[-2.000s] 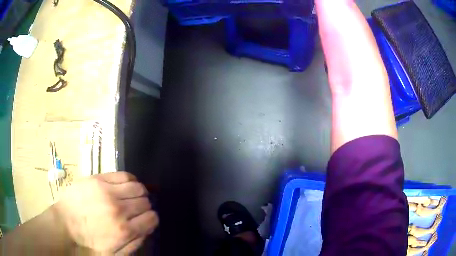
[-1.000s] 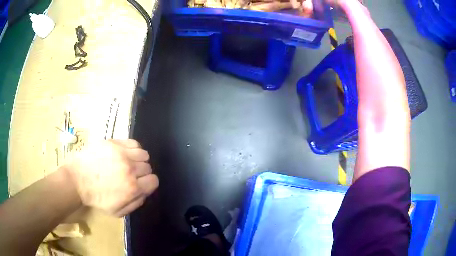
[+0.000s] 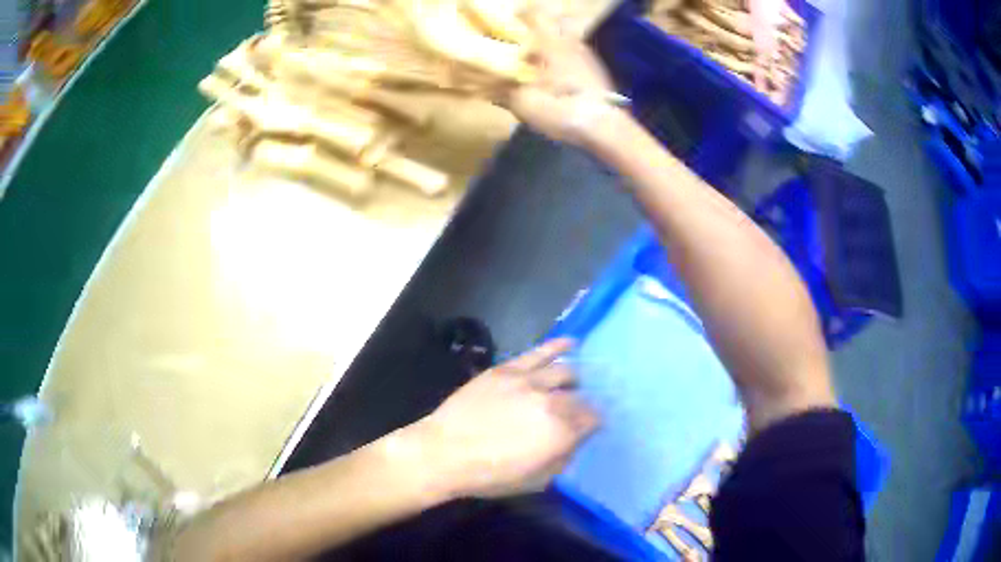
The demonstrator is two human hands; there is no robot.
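Note:
Tan limb-shaped pieces (image 3: 318, 132) lie in a blurred pile at the far end of the tan table (image 3: 220, 296). My right hand (image 3: 565, 93) is at the right side of this pile, beside its pieces. Blur hides its fingers and whether it grips a piece. My left hand (image 3: 516, 423) is over the left rim of a blue crate (image 3: 648, 384) with a pale liner. Its fingers are partly spread and no object shows in it; its palm is hidden. A few limb pieces (image 3: 686, 510) lie at the crate's near end.
Another blue crate (image 3: 719, 82) holds more limb pieces at the far right. A blue stool with a dark top (image 3: 851, 236) stands right of my right arm. A green surface (image 3: 99, 209) runs along the table's left side. Blurred small items (image 3: 110, 527) lie at the near left.
The view has turned, bringing the table's pile into sight. My left hand has left the table edge and its fingers have loosened over the crate. My right hand is now at the pile.

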